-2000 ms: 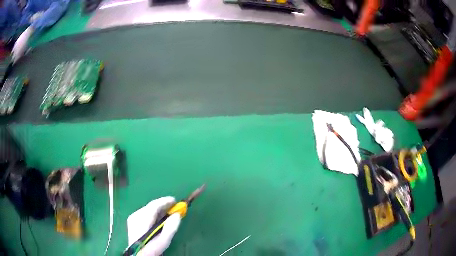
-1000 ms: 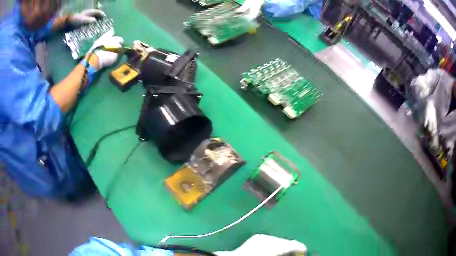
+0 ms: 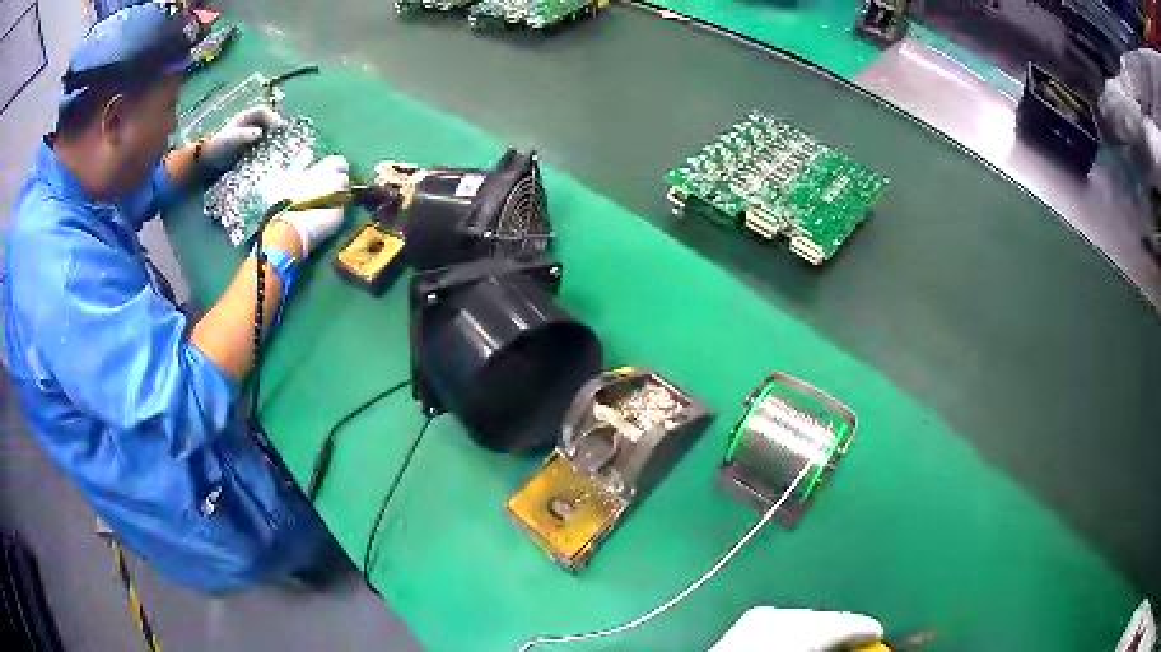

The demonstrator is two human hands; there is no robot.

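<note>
My left hand [image 3: 800, 632], in a white glove, is at the bottom edge and mostly cut off. It is closed on a soldering iron [image 3: 873, 647], of which a bit of yellow collar and a blurred tip show. My right hand is out of the picture. The solder reel [image 3: 787, 439] stands on the green mat above my left hand, its pale wire trailing down to the bottom edge. The iron stand [image 3: 656, 420] with its yellow sponge pad [image 3: 560, 507] is left of the reel.
A black fan drum [image 3: 509, 357] stands left of the iron stand, with another fan [image 3: 490, 210] behind it. A circuit board [image 3: 779, 185] lies on the dark belt [image 3: 968, 306]. A co-worker in a blue smock [image 3: 140, 369] works on a board at the left.
The view has swung left since the first frame, then steadied. My left hand and iron appear farther right than one second ago. The belt board shows higher and farther right.
</note>
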